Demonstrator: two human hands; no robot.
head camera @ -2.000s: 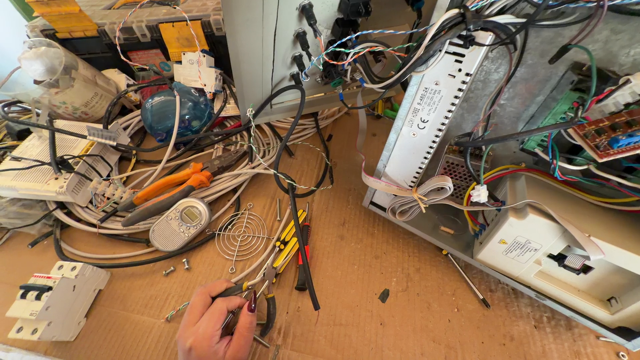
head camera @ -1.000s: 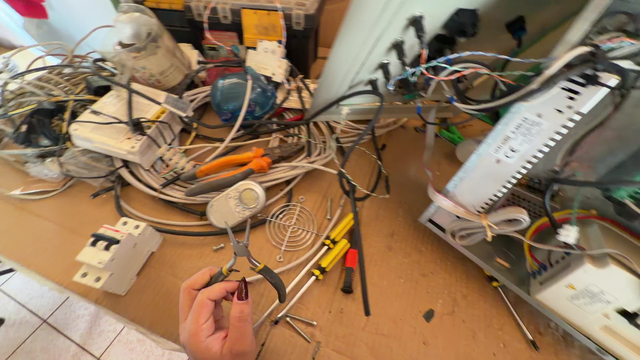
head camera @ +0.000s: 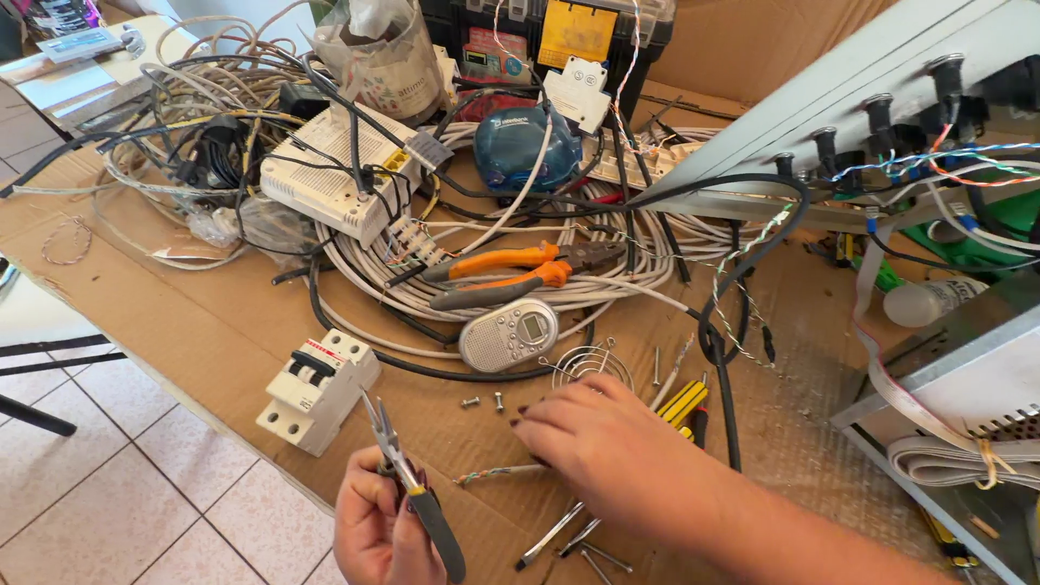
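My left hand holds needle-nose pliers with dark grey and yellow handles, their jaws pointing up and slightly parted. To its right, my right hand reaches palm down over the cardboard, by a round wire fan guard and a grey cable with stripped twisted pairs. Its fingertips are partly hidden, so whether it grips anything is unclear. Yellow-and-black screwdriver handles lie beyond the wrist. A white circuit breaker stands left of the pliers. Two short screws lie between the breaker and the guard.
Behind the hands are a silver pocket radio, orange-handled pliers on coiled grey cable, a white router-like box and a black toolbox. Metal enclosures with hanging wires stand at right. The table edge runs along the left.
The right hand has come into view over the table beside the fan guard. The needle-nose pliers, held in the left hand, are raised and turned more upright. The view has shifted left.
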